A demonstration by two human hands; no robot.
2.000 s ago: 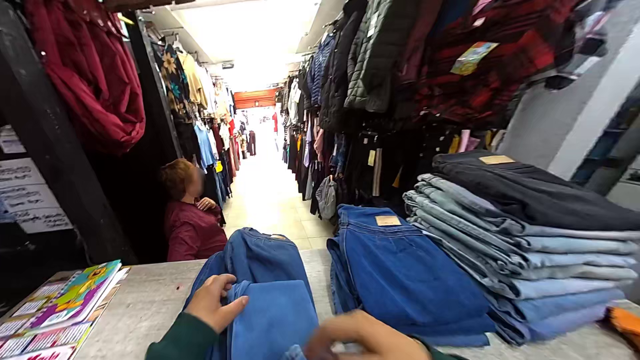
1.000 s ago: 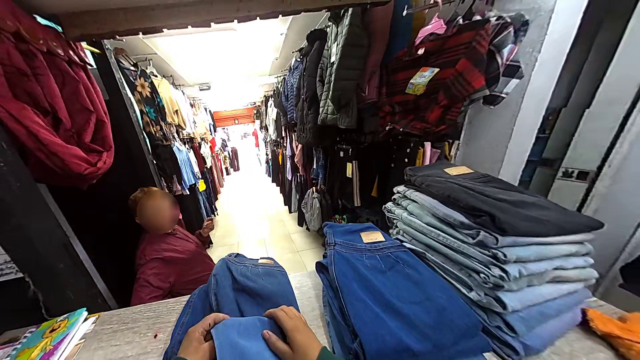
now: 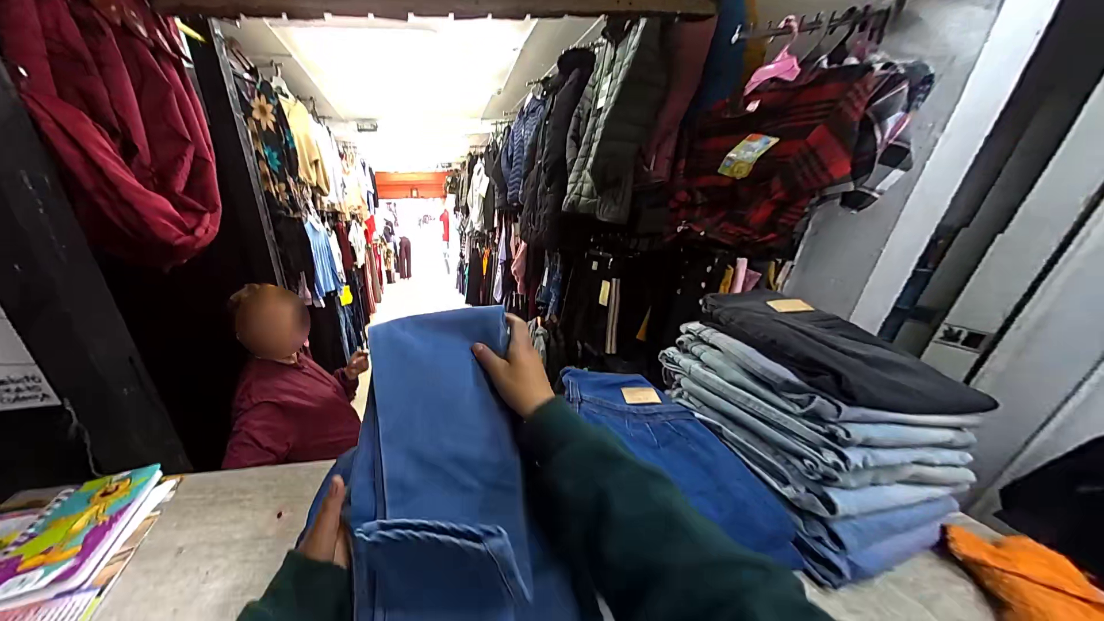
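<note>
A pair of blue denim jeans (image 3: 444,414), folded lengthwise, lies in front of me over the counter, its hemmed leg end turned toward me. My right hand (image 3: 516,366) grips the far right edge of the folded denim, thumb on top. At the near left edge, my left hand (image 3: 328,526) rests against the side of the jeans; its fingers are mostly hidden. Just to the right lie darker blue folded jeans (image 3: 681,457) with a tan waistband patch, partly covered by my right sleeve.
Beside them rises a stack of light jeans (image 3: 828,457) topped by black trousers (image 3: 837,354). Orange cloth (image 3: 1026,569) is at right, notebooks (image 3: 78,526) at left on the counter (image 3: 233,509). A person in maroon (image 3: 293,405) is beyond it. Clothes hang along both sides.
My right hand has moved forward to the far edge of the denim, which now extends farther from me. My left hand has shifted to its near left side. The view has turned right since the oldest frame.
</note>
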